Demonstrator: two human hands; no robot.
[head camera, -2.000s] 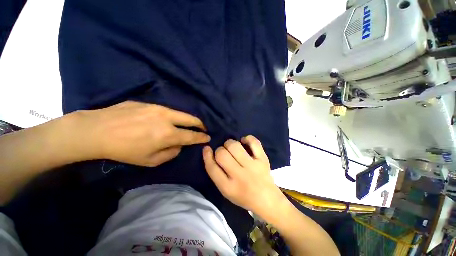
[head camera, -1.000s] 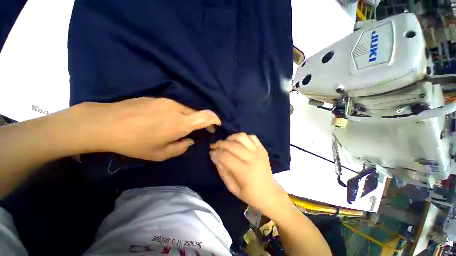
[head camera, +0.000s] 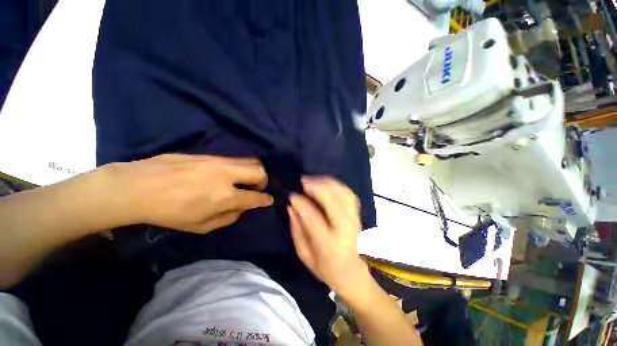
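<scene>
The dark navy garment (head camera: 223, 81) lies spread over the white table and hangs over its front edge toward my lap. My left hand (head camera: 203, 192) comes in from the left, its thumb and fingers pinching a fold of the cloth at the garment's lower middle. My right hand (head camera: 325, 223) is close beside it on the right, slightly blurred, with its fingertips closed on the same dark fold. A small gap of dark cloth lies between the two hands. The exact edge or seam held is too dark to make out.
A white JUKI sewing machine (head camera: 467, 81) stands to the right. Snips (head camera: 441, 209) and a flat black object, perhaps a phone (head camera: 477, 242), lie on the white table (head camera: 399, 230). A yellow bar (head camera: 433, 277) runs under the table's front edge. Other workstations stand at the far right.
The view has shifted, so the machine sits further left. The fold between my hands is now bunched up. My left fingers have curled in and my right fingers have shifted on the cloth.
</scene>
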